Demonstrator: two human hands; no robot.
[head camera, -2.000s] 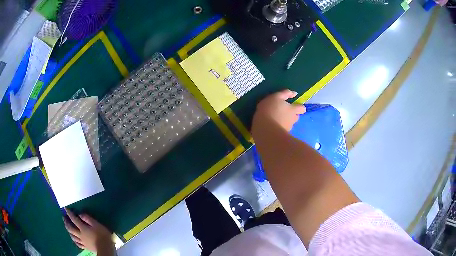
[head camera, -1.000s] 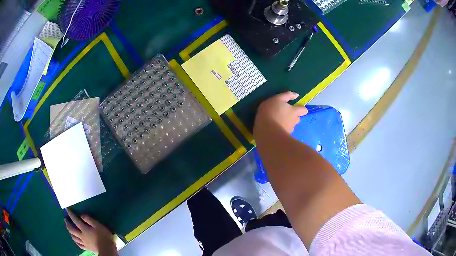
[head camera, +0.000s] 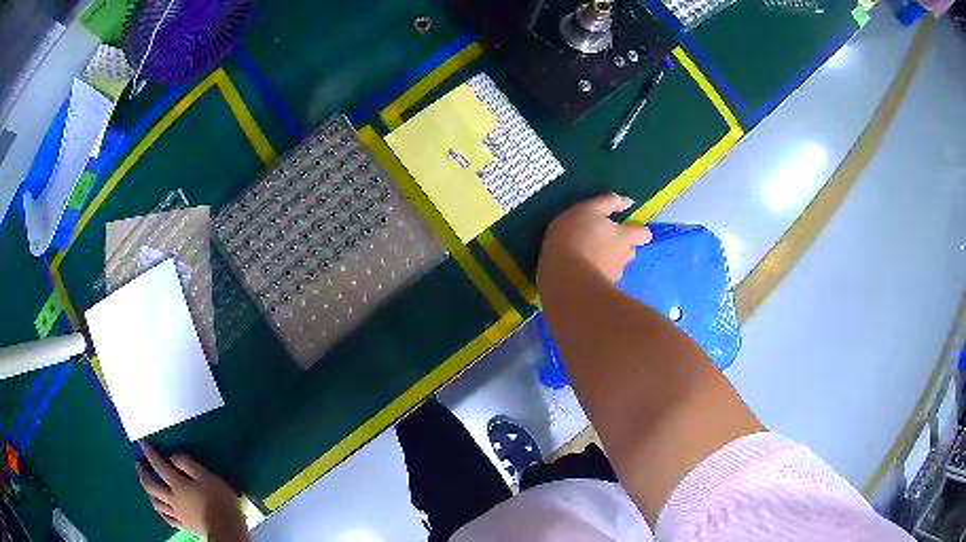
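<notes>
My right hand is bare and rests on the bench's front edge, thumb and finger apart, with nothing seen in it. My left hand rests at the bench's left edge, fingers apart and empty, just below a white card. A yellow sticker sheet with rows of small pale pieces on its right side lies beyond my right hand. A clear-grey blister tray lies left of the sheet, with rows of small parts in its upper portion.
A black fixture base with a shiny round post and small loose rings stands at the back. A pen-like stick lies before it. Thin clear trays lie under the card. A purple fan is back left; a blue stool is below the edge.
The bench view has shifted very slightly right and down since the earliest frame. Both hands stay in place on the bench, and nothing has been picked up or moved.
</notes>
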